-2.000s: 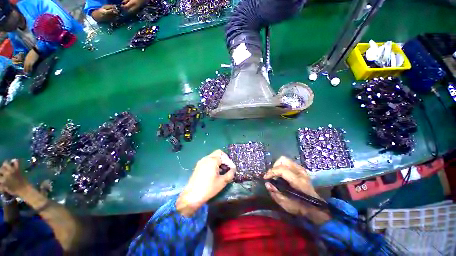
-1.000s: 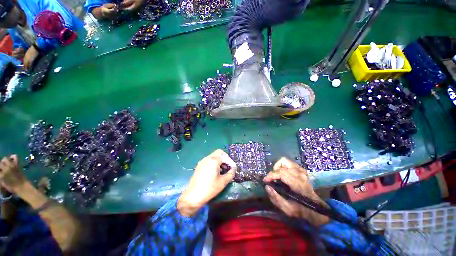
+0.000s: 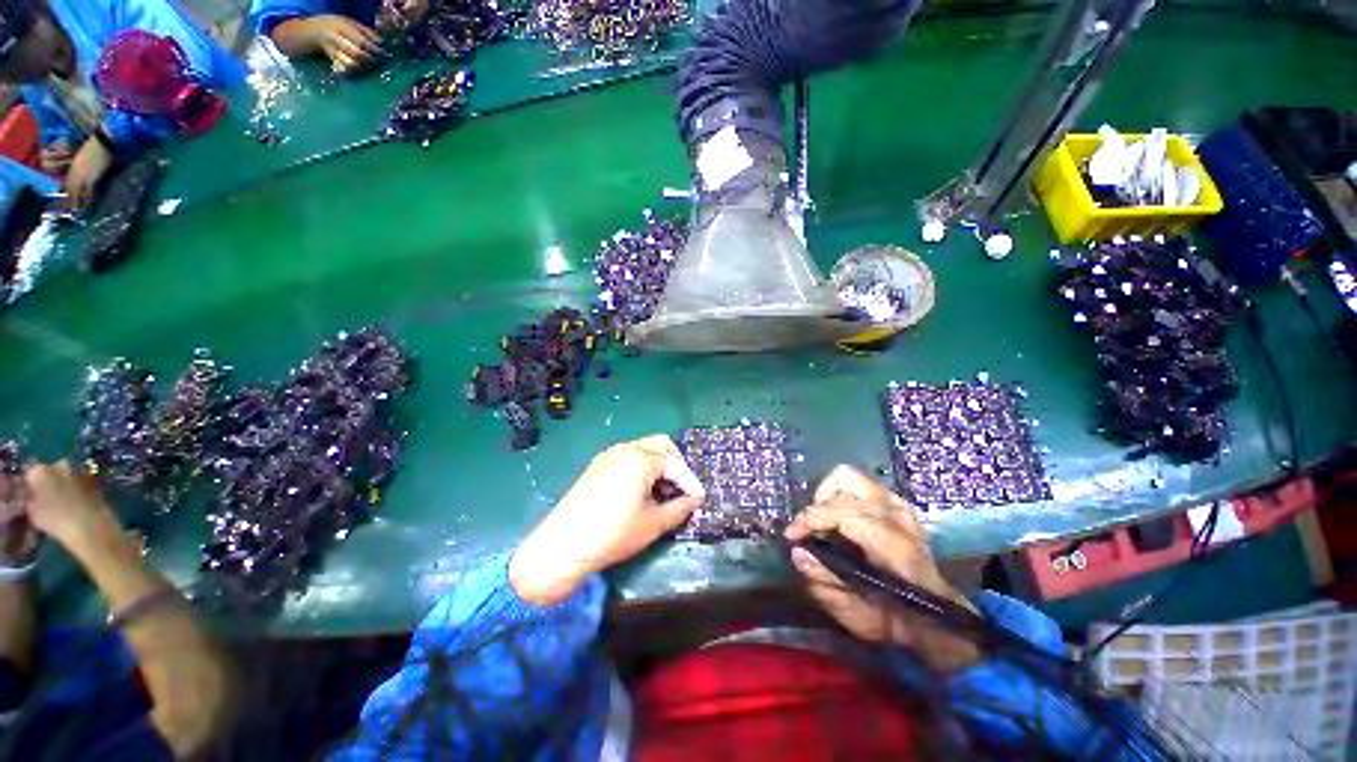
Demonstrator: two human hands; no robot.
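A square block of small purple-black and silver assemblies [image 3: 743, 469] lies on the green mat in front of me. My left hand [image 3: 613, 511] is at its left edge, thumb and fingers pinched together; what is between the fingertips is too small to tell. My right hand [image 3: 871, 554] is at its lower right corner, closed around a dark pen-like soldering iron [image 3: 893, 585]. The iron's tip points at the block's lower edge and is hard to see. A second square block of assemblies [image 3: 967, 442] lies to the right.
Loose dark parts [image 3: 539, 368] lie left of the block, larger heaps [image 3: 308, 462] further left. A fume hood [image 3: 737, 283] and round dish [image 3: 889, 289] stand behind. A yellow bin [image 3: 1128, 188] and tall pile [image 3: 1153, 343] are right. A neighbour's arm [image 3: 134, 603] is at lower left.
My left hand and forearm have shifted slightly left and up along the block's left edge. My right hand has barely moved. The neighbour's hands at the left have moved.
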